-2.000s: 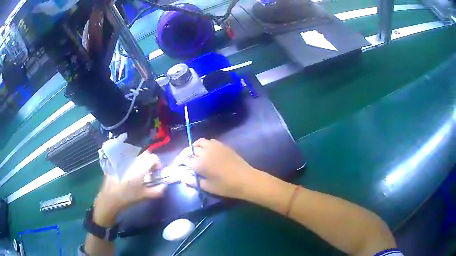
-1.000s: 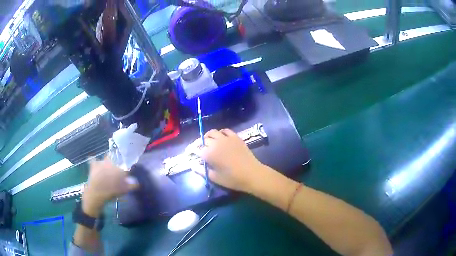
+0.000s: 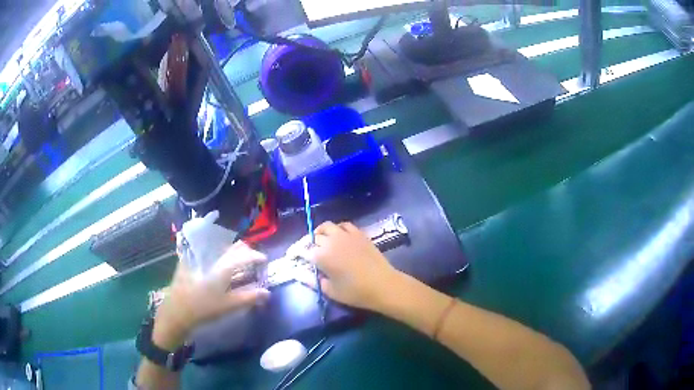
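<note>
A grey bar-shaped part [image 3: 389, 231] lies on the black board [image 3: 434, 255], its middle hidden by my right hand. My right hand [image 3: 346, 263] grips a slim blue stick tool [image 3: 308, 204], which stands nearly upright between the fingers; the fingertips also touch the bar. My left hand [image 3: 209, 298] is slightly blurred at the bar's left end, with thumb and fingers on either side of it. A white disc [image 3: 283, 355] and thin tweezers [image 3: 308, 366] lie at the board's near edge. The end of another bar [image 3: 155, 298] shows left of my left hand.
A blue bin [image 3: 358, 171] with a white bottle [image 3: 303, 152] stands behind the board. The black microscope body [image 3: 171, 145], a red bin [image 3: 266, 221] and a crumpled white wipe [image 3: 205, 238] are at left. A ribbed grey block [image 3: 133, 240] is farther left, a purple reel [image 3: 300, 74] behind.
My left hand moved away from the bar to the left, then came back to its left end. My right hand stays on the bar with the blue stick. The camera view shifted a little.
</note>
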